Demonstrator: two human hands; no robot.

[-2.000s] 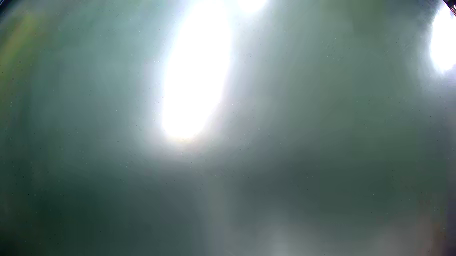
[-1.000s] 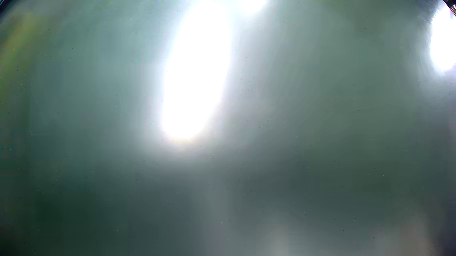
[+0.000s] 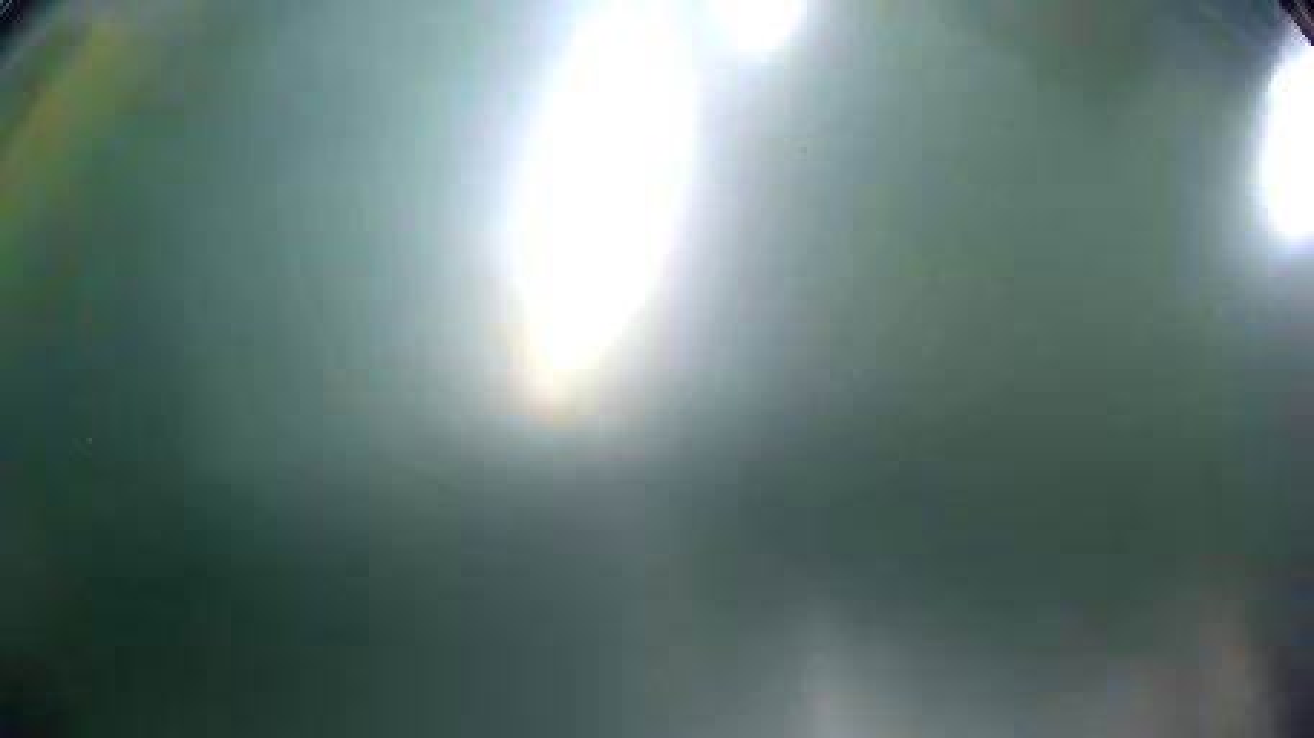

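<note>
A dark green, shiny, blurred surface (image 3: 360, 577) fills almost the whole head view, very close to the camera. It looks like the desktop or desk mat. A long white glare (image 3: 605, 188) lies on it above the middle. No object being worked on can be made out. Neither my left hand nor my right hand can be seen.
A smaller glare (image 3: 758, 18) shows at the top edge and another (image 3: 1293, 152) at the right edge. A blurred yellow-green streak (image 3: 65, 108) is at the upper left. Faint pale, brownish patches (image 3: 1218, 670) show at the lower right; what they are cannot be told.
The glare patches have shifted slightly to the right in the picture, and the long one has a more pointed, yellowish lower end. No hand has appeared.
</note>
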